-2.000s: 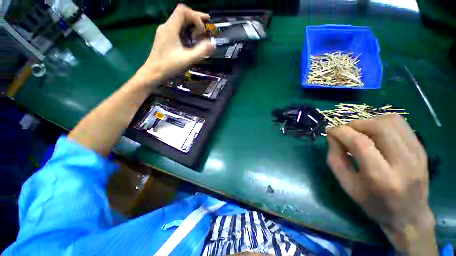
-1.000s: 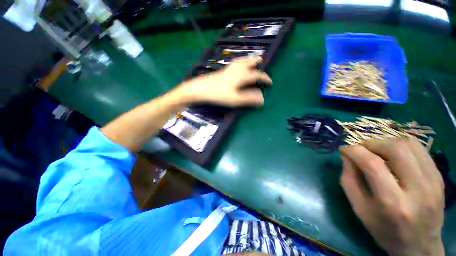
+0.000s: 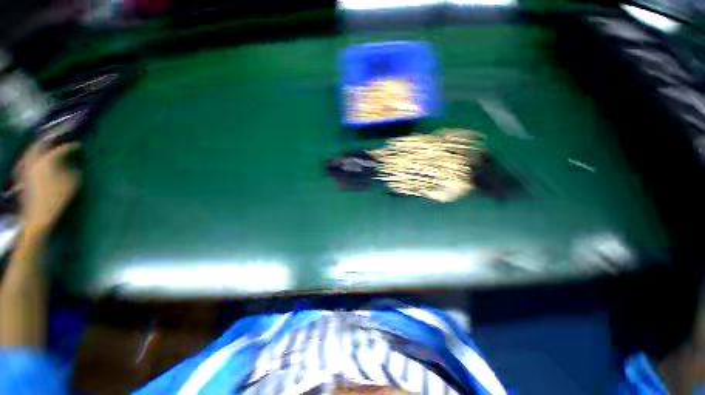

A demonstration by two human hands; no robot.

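The whole view is blurred. My left hand (image 3: pixel 48 181) is at the far left edge, over the near part of a dark phone tray (image 3: pixel 97 108); whether it holds anything cannot be told. My right hand is not in view; only a blue sleeve (image 3: pixel 645 376) and a blurred bit of forearm show at the lower right edge. A loose pile of thin gold strips (image 3: pixel 433 166) lies mid-bench, with a black heap (image 3: pixel 352 168) touching its left side and another dark heap (image 3: pixel 498 176) at its right.
A blue bin (image 3: pixel 429 85) holding more gold strips (image 3: pixel 385 100) stands behind the pile. A blurred slim pale thing (image 3: pixel 506 117) lies right of the bin, and a small thin one (image 3: pixel 581 165) farther right. Dark trays (image 3: pixel 657 85) line the right edge. The bench's front edge curves before my body.
The view has swung right, so the bin and piles sit nearer the middle. My right hand has left the strip pile and gone out of view. My left hand is now at the left edge.
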